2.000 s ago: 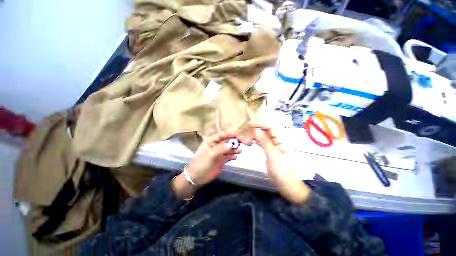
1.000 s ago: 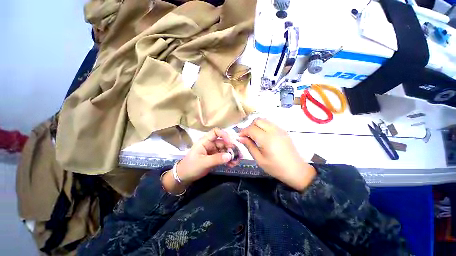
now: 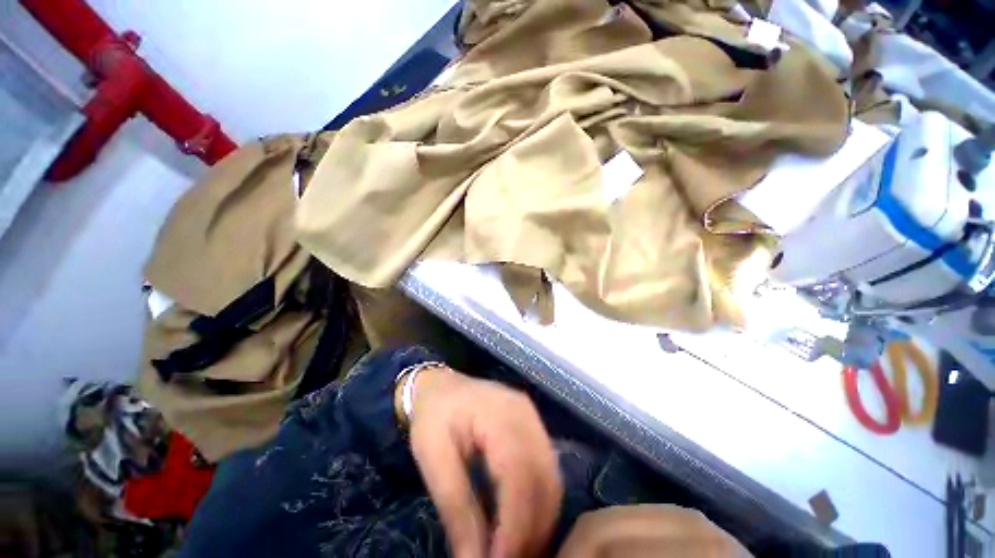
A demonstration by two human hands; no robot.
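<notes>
My left hand (image 3: 486,463), with a bracelet at the wrist, is low over my lap, left of the table edge. Its fingers point down and are blurred; their tips reach the bottom of the picture, and no held thing shows. My right hand (image 3: 652,534) is only a skin-coloured patch cut off by the bottom edge; its fingers are hidden. The tan garment (image 3: 546,207) lies heaped on the table, with a small white label (image 3: 621,177) on it. The white sewing machine (image 3: 889,218) with a blue stripe stands right of the cloth.
Red-handled (image 3: 870,399) and orange-handled scissors (image 3: 914,384) lie below the machine head, beside a flat black thing (image 3: 962,409). A brown scrap (image 3: 823,507) lies near the table's front edge (image 3: 567,390). More tan cloth (image 3: 224,234) hangs at left. A red pipe (image 3: 120,82) runs along the wall.
The view has swung left and tilted. Both hands have moved from together over the table edge to low over my lap. The small round metal piece in my left fingers no longer shows.
</notes>
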